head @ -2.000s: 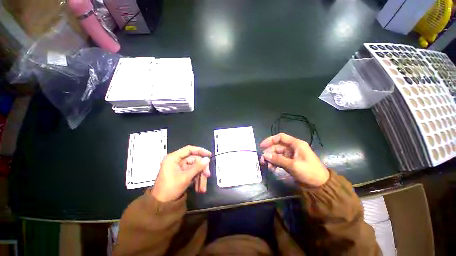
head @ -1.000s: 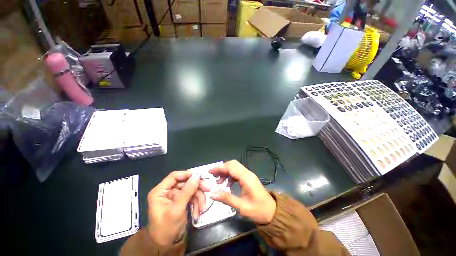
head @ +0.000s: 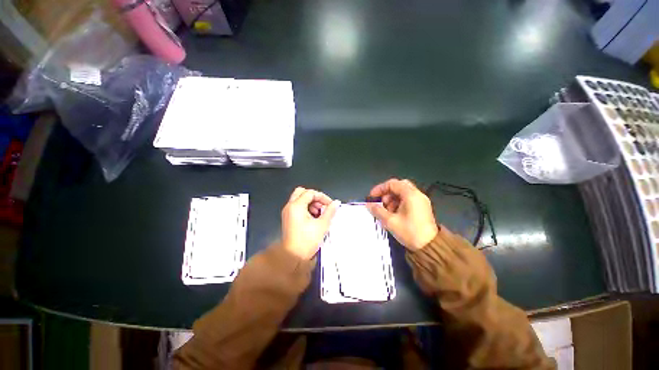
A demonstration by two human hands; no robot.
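A white backing card pile (head: pixel 357 256) with a dark border lies in front of me. A thin black cord (head: pixel 360 203) runs across its top edge between my hands, and a dark curved line shows near the card's lower end. My left hand (head: pixel 307 220) pinches the cord at the top left corner. My right hand (head: pixel 403 213) pinches it at the top right corner. The fingertips partly hide the card's top corners. A loose black cord bundle (head: pixel 477 202) lies right of my right hand.
A second card pile (head: pixel 216 238) is at left, with a tall white card stock (head: pixel 227 119) behind it. A crumpled plastic bag (head: pixel 108 101) and pink bottle (head: pixel 155 32) are back left. A clear container of rings (head: pixel 560 144) leans by dotted sheets (head: pixel 639 130). An open carton (head: pixel 603 336) is below right.
The view has tilted down again. Both hands have moved from over the middle of the card to its top edge and spread apart, with the cord stretched between them.
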